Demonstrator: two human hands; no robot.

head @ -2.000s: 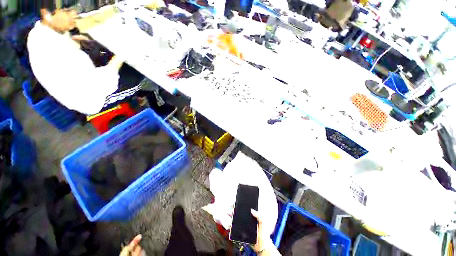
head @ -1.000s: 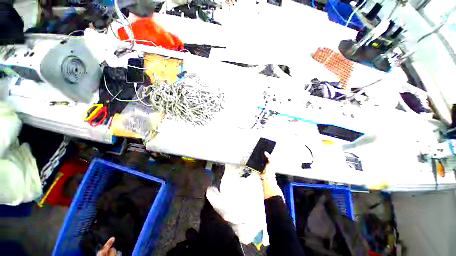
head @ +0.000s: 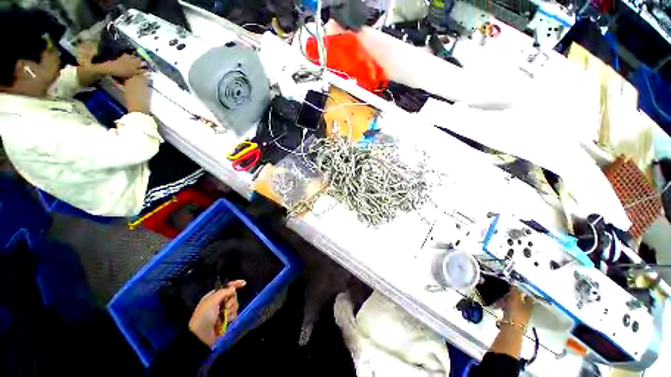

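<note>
My left hand [head: 215, 315] is over the blue crate, its fingers closed on a small, thin yellow-and-dark tool, too small to name surely. My right hand [head: 517, 311], with a bracelet at the wrist, reaches to the front of the white sewing machine [head: 563, 283] at the lower right. Its fingertips are partly hidden by the machine head, and no phone shows in it. A round clear-topped container [head: 455, 269] and a small black item [head: 469, 311] lie left of the right hand.
A grey-green cord pile [head: 371, 180], clear plastic bag [head: 290, 184] and yellow-red scissors [head: 245, 156] lie on the white table. Below are the blue crate [head: 173, 259] with dark contents and a white-covered stool [head: 401, 339]. A person [head: 77, 143] works at another machine on the left.
My right hand has moved right from the stool and table edge to the machine; the phone it held is no longer seen. My left hand is higher in view. The camera view has turned.
</note>
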